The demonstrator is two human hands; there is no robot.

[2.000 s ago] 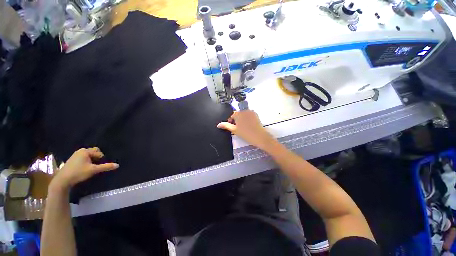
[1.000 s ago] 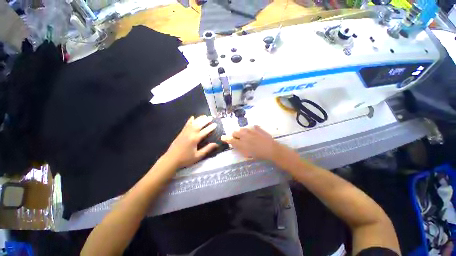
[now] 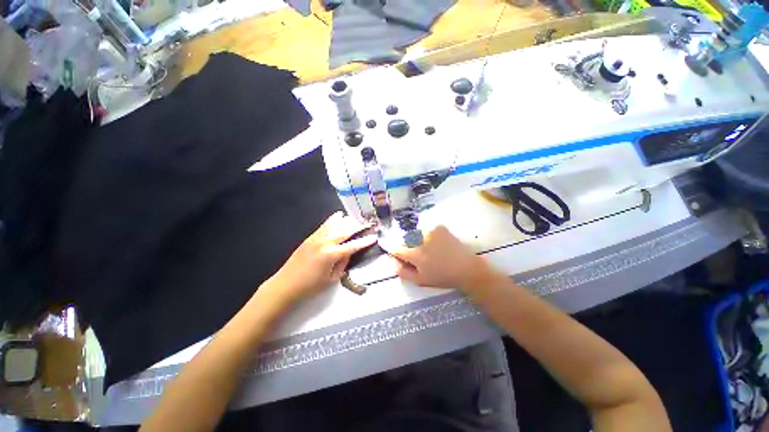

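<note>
A black fabric panel [image 3: 194, 202] lies left of the needle, its right end under the presser foot [image 3: 384, 232] of the white sewing machine [image 3: 523, 93]. My left hand [image 3: 319, 257] lies on the panel's edge just left of the foot, fingertips close to it. My right hand [image 3: 443, 260] is just right of the foot, fingers bent and bunched at the fabric's end. What its fingertips hold is hidden. Black-handled shears [image 3: 540, 208] lie on the machine bed under the arm, beside a yellow ring [image 3: 495, 196] partly covered by the machine.
A ruler strip [image 3: 371, 335] runs along the table's front edge. A crumpled black bundle [image 3: 38, 194] is at far left. Taped cardboard [image 3: 63, 371] with a small square object [image 3: 20, 364] is at the left corner. Grey fabric [image 3: 379, 29] lies behind the machine; a blue bin [image 3: 721, 329] is at lower right.
Since two seconds ago, my left hand has moved right from the panel's left front edge to the presser foot. The panel's front edge has swung away, baring the bed. My right hand stays beside the foot.
</note>
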